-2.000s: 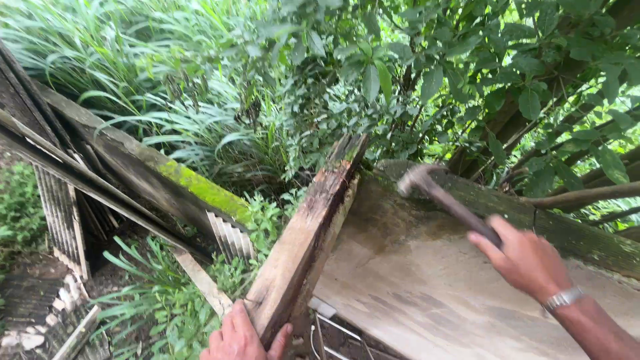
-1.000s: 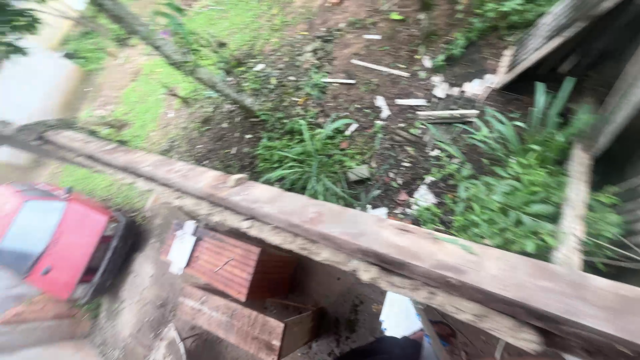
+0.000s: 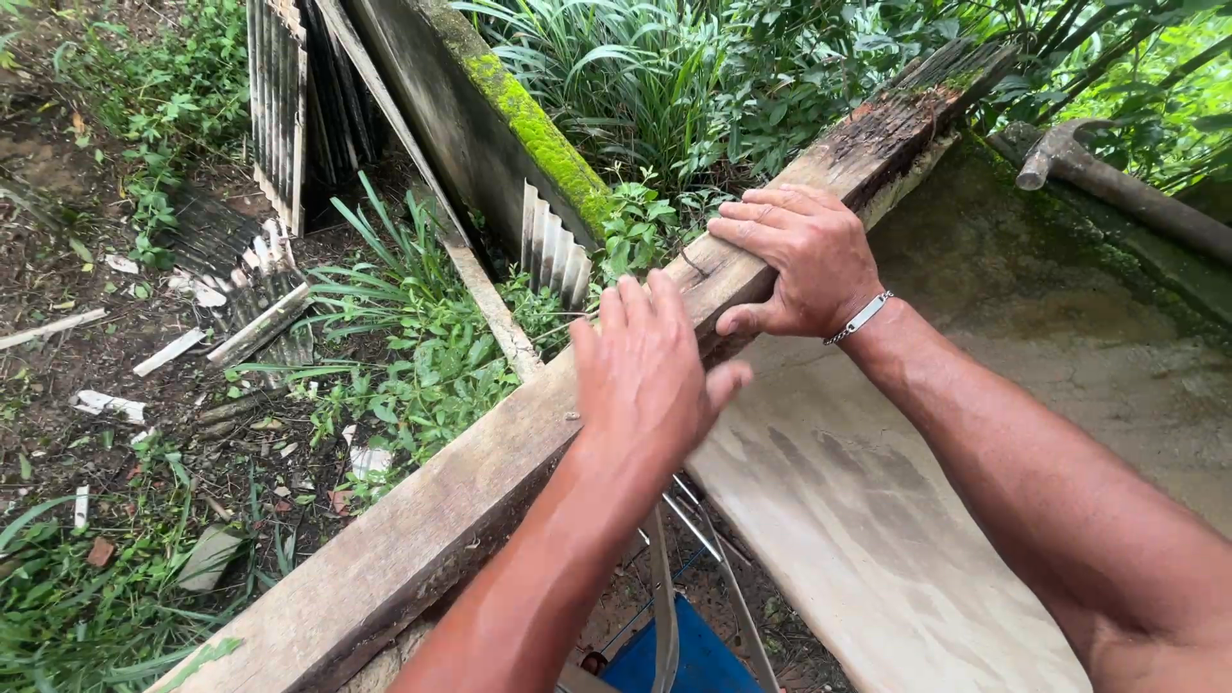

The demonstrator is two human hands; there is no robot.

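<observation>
A long weathered wooden beam (image 3: 462, 462) runs diagonally from lower left to upper right, its far end dark and splintered. My right hand (image 3: 808, 255), with a metal bracelet at the wrist, grips the beam, fingers over the top and thumb on the near side. Just left of it, my left hand (image 3: 650, 366) rests over the beam's top, its thumb apart from the wood; whether it presses down cannot be told. A claw hammer (image 3: 1126, 178) lies at the upper right, on the mossy edge of a concrete slab (image 3: 895, 500), out of both hands.
A mossy wall slab (image 3: 510, 106) and corrugated roofing sheets (image 3: 277, 106) stand beyond the beam. A narrow board (image 3: 491, 308) meets its far side. Broken pieces and plants cover the ground at left. Below the beam are metal rods and a blue object (image 3: 683, 654). Dense foliage borders the slab.
Two seconds ago my right hand held the hammer raised; now the hammer lies on the slab's edge and that hand is on the beam. The view swung left and back between.
</observation>
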